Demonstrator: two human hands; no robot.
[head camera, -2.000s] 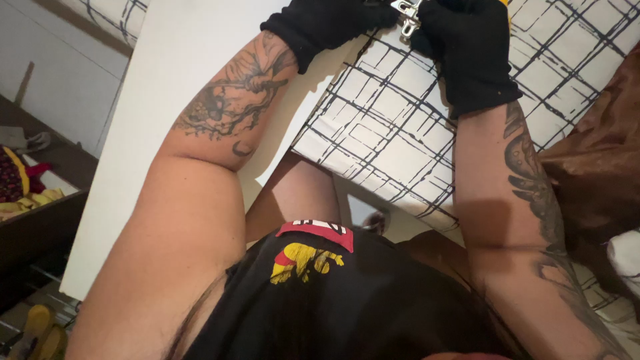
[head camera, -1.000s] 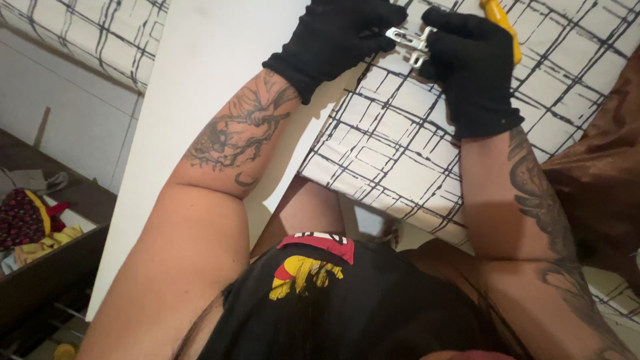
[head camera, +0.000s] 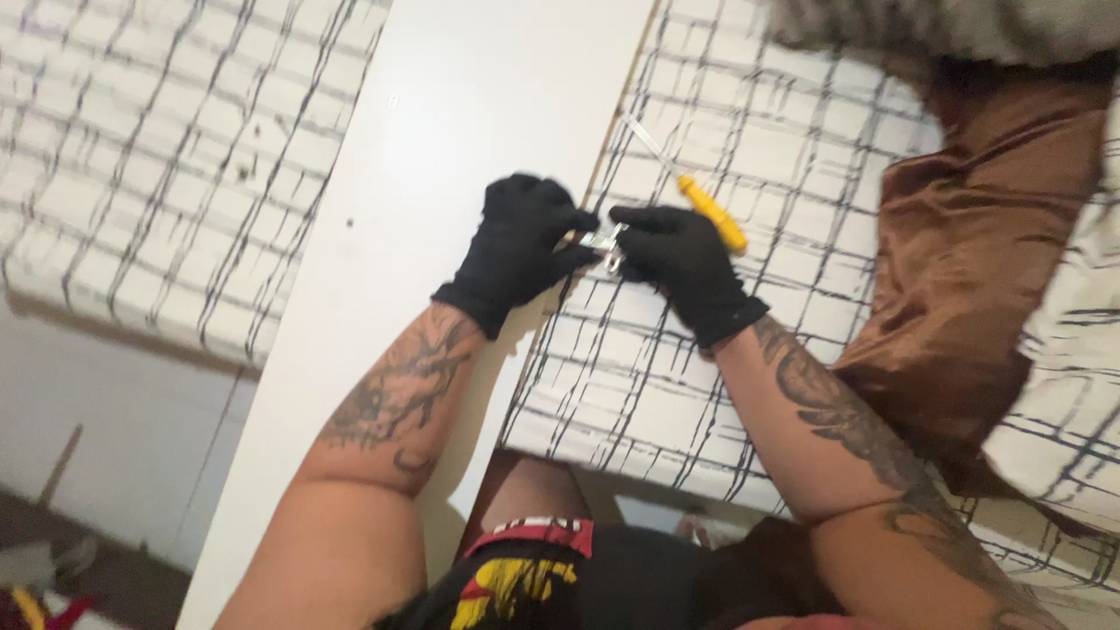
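Note:
Both hands wear black knit gloves and meet around a small metal hinge (head camera: 611, 248) at the long edge of a white panel (head camera: 455, 114). My left hand (head camera: 525, 241) pinches the hinge's left side between thumb and fingers over that edge. On the other side, my right hand (head camera: 678, 262) has its fingertips on the hinge's right part. Just beyond the right hand, a screwdriver with a yellow handle (head camera: 713, 213) lies on the checked fabric, its shaft pointing toward the panel edge. Fingers hide part of the hinge.
White fabric with black crossing lines (head camera: 787, 114) covers a padded surface at right; similar fabric (head camera: 157, 157) lies beyond the panel at left. Brown satin cloth (head camera: 980, 245) rests at right, below a grey furry cloth (head camera: 962, 26). Colourful cloth items (head camera: 44, 608) are at bottom left.
The view has shifted, bringing the whole screwdriver and more of the panel into sight. Both hands stay at the hinge, which was also between them in the earlier frames.

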